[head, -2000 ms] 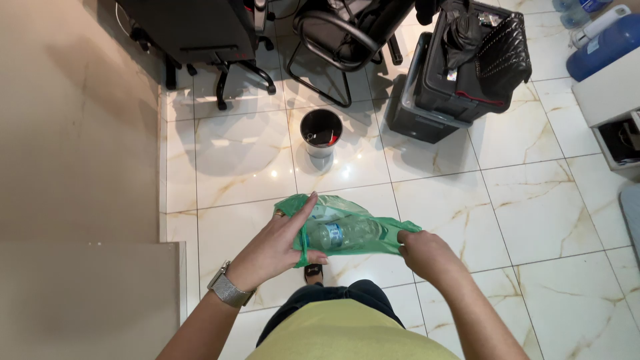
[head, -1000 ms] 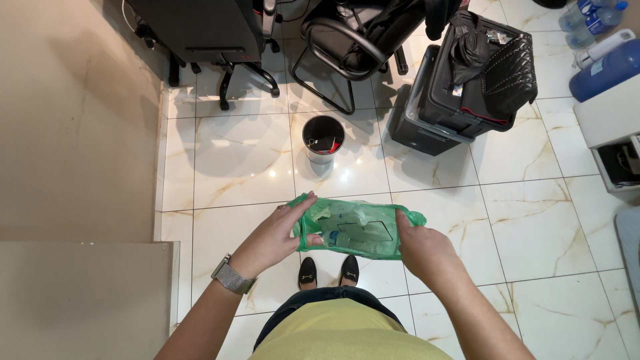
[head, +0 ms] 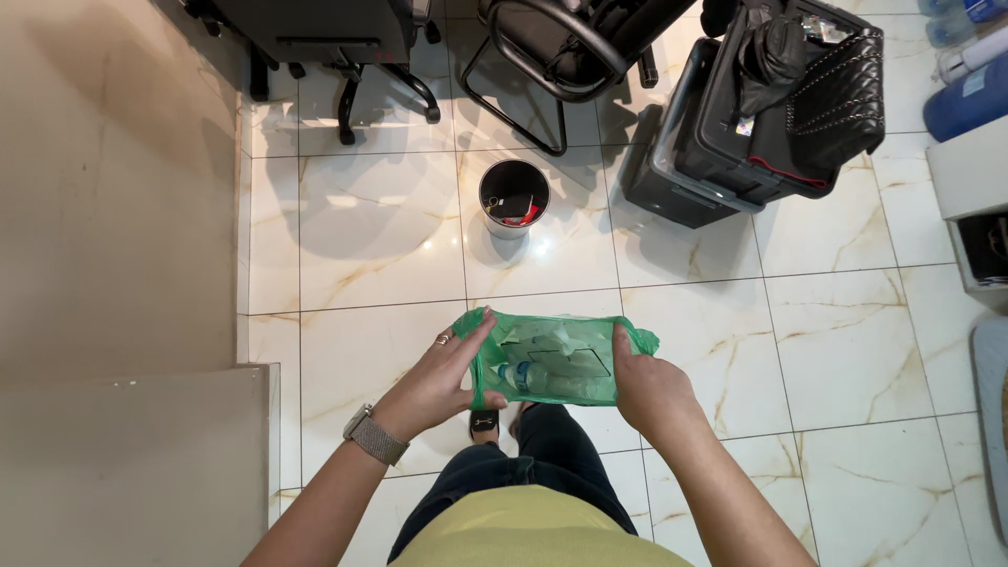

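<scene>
A green plastic bag (head: 567, 319) is stretched between my hands at waist height, its mouth spread wide. On the bag's left side, my left hand (head: 441, 374) grips the rim, thumb below and fingers above. My right hand (head: 654, 390) holds the opposite side, with the thumb along the rim and the other fingers hidden. Inside the bag lies a clear plastic bottle (head: 526, 376) with a blue cap and a label, among other pale items that cannot be made out. Beyond the bag, a round waste bin (head: 508, 231) stands on the floor, holding dark and red items.
Two chairs, one with a black tubular frame (head: 563, 126) and one on a castor base (head: 346, 110), stand ahead. Stacked dark plastic crates (head: 681, 185) are at the right front, with a black quilted bag (head: 839, 98) on top. A wall (head: 118, 189) runs along the left.
The bag's mouth has been spread wider since two seconds ago, when it hung narrower around the bottle. My right hand has shifted its grip from the bag's end to its rim.
</scene>
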